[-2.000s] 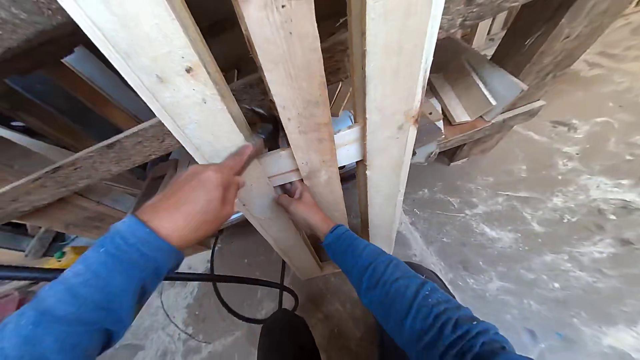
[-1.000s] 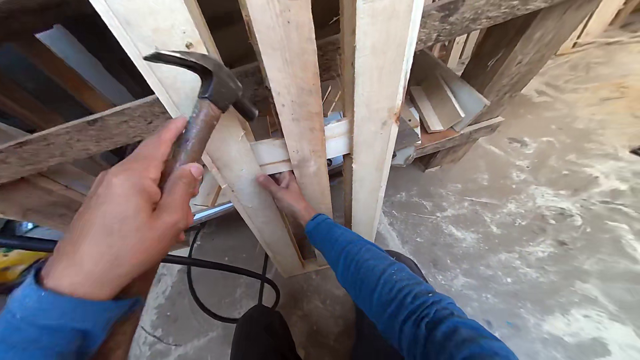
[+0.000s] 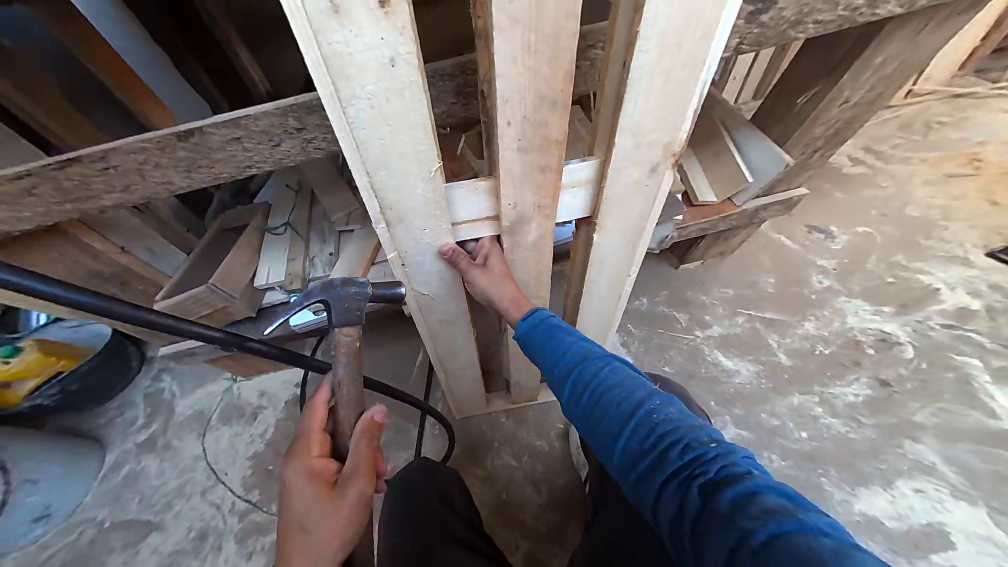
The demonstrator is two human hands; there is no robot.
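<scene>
My left hand [image 3: 331, 480] is closed around the wooden handle of a claw hammer [image 3: 346, 303], its head up, left of a slatted wooden frame [image 3: 386, 134]. The frame stands tilted before me, with long pale boards side by side. A short pale crosspiece [image 3: 472, 206] runs behind the middle board [image 3: 535, 102] and between the outer ones. My right hand [image 3: 490, 276] reaches the gap between the left and middle boards, just under the crosspiece. Its thumb lies at the left board's edge; its other fingers are partly hidden behind the wood.
Behind the frame runs a rough wooden rail [image 3: 173, 161] over a heap of offcuts [image 3: 299, 228]. A black hose [image 3: 157, 316] crosses at the left, near a black tub [image 3: 118, 370] and a pale bucket [image 3: 47, 480]. Board scraps [image 3: 720, 157] lie at the right.
The hammer in my left hand was raised over the left board a second ago and is now lower, beside the frame. My right hand has stayed by the crosspiece.
</scene>
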